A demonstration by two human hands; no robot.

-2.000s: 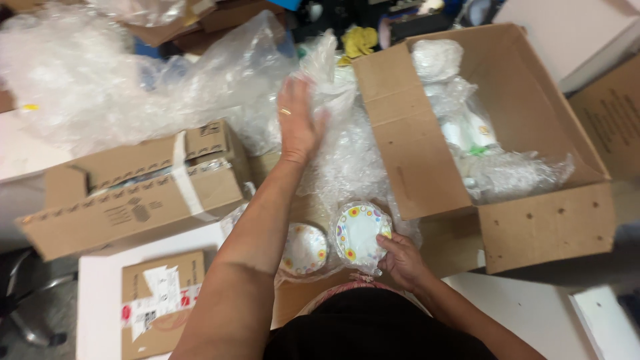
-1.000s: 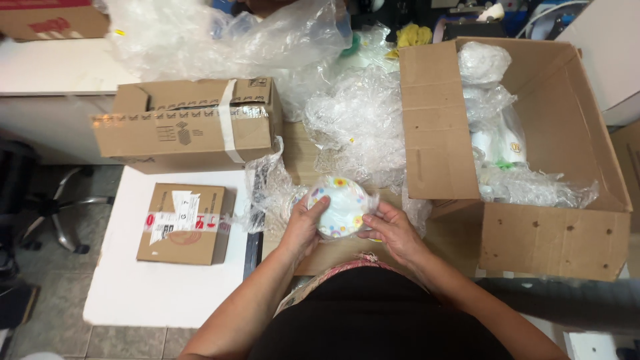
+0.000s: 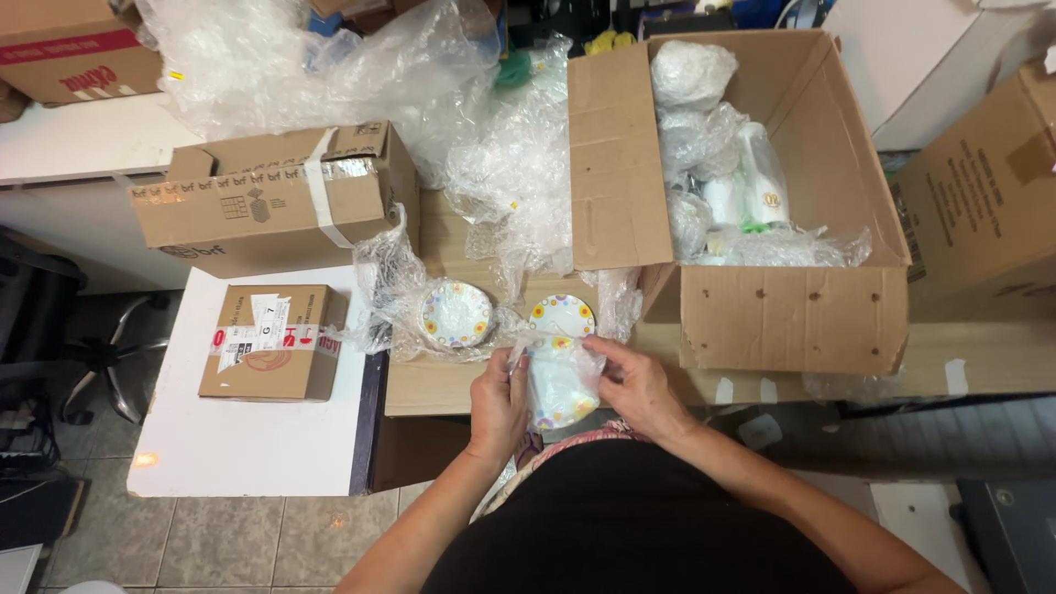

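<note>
Between my two hands, close to my body, is a small floral-rimmed plate (image 3: 563, 392) covered by thin translucent wrap. My left hand (image 3: 502, 406) grips its left edge, and my right hand (image 3: 648, 388) pinches the wrap at its upper right. Just beyond it, a second floral-rimmed plate (image 3: 562, 313) lies on the wooden table (image 3: 462, 239). To the left, a floral-rimmed dish (image 3: 456, 314) rests on bubble wrap (image 3: 388, 285). Whether the held piece is one plate or a stack, I cannot tell.
An open cardboard box (image 3: 619, 157) with wrapped items stands at the right. A taped carton (image 3: 272, 198) sits at the left, above a smaller carton (image 3: 268, 342) on a white surface (image 3: 247, 454). Loose plastic wrap (image 3: 330, 74) is heaped at the back. Another carton (image 3: 982, 198) stands far right.
Two seconds ago my left hand was reaching into the plastic wrap; it now holds the wrapped plate near my body together with my right hand. The view has shifted.
</note>
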